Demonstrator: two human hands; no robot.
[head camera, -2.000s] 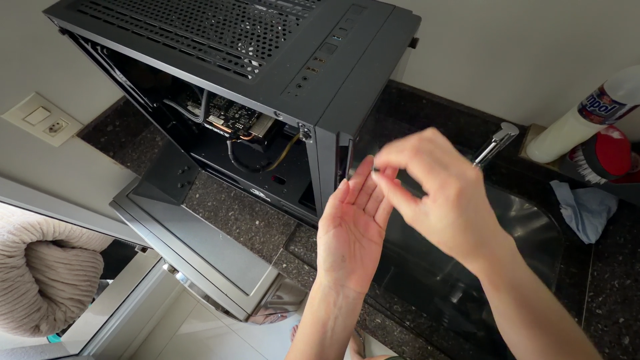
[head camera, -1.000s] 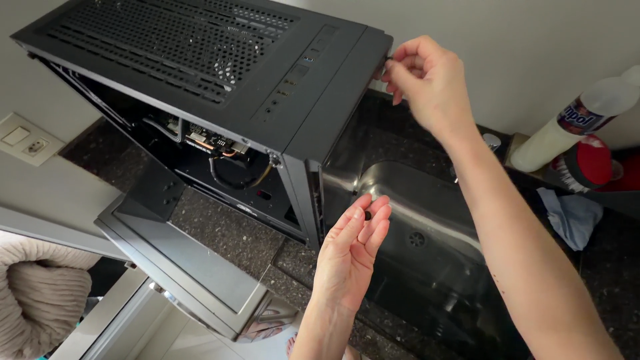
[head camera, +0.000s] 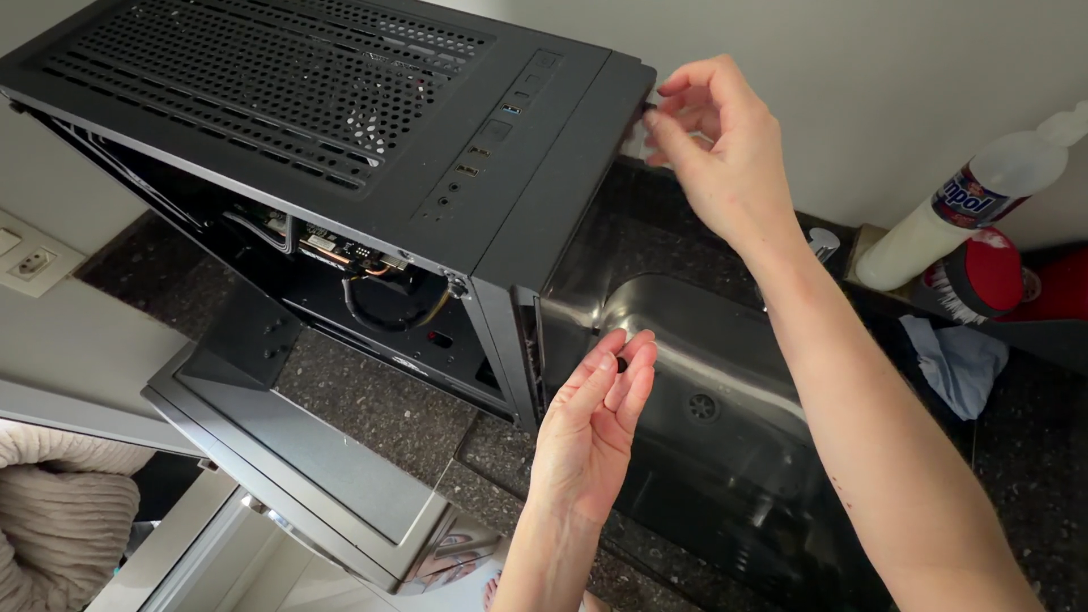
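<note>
A black computer case (head camera: 544, 170) with a perforated top stands on a dark stone counter, its near side uncovered, showing cables and a circuit board (head camera: 340, 248). My left hand (head camera: 591, 416) is palm up in front of the case, a small round black part, perhaps a screw, (head camera: 621, 365) held between thumb and fingers. At the case's far right corner my right hand (head camera: 714, 136) pinches a small dark piece (head camera: 649, 107), too small to identify, against or close to the case's edge. Several small dark screws (head camera: 274, 340) show on the dark surface at lower left.
Below the hands lies a stainless steel sink (head camera: 722, 357) with a drain (head camera: 702, 406). To the right are a faucet (head camera: 823, 243), a plastic bottle (head camera: 960, 200), a red scrub brush (head camera: 977, 276) and a blue cloth (head camera: 956, 361). An appliance (head camera: 340, 467) stands at lower left, a wall outlet (head camera: 34, 262) at far left.
My hands have come apart: the right one moved up from over the left palm to the case's far corner. The left fingers have closed around the small black part. The view has shifted somewhat.
</note>
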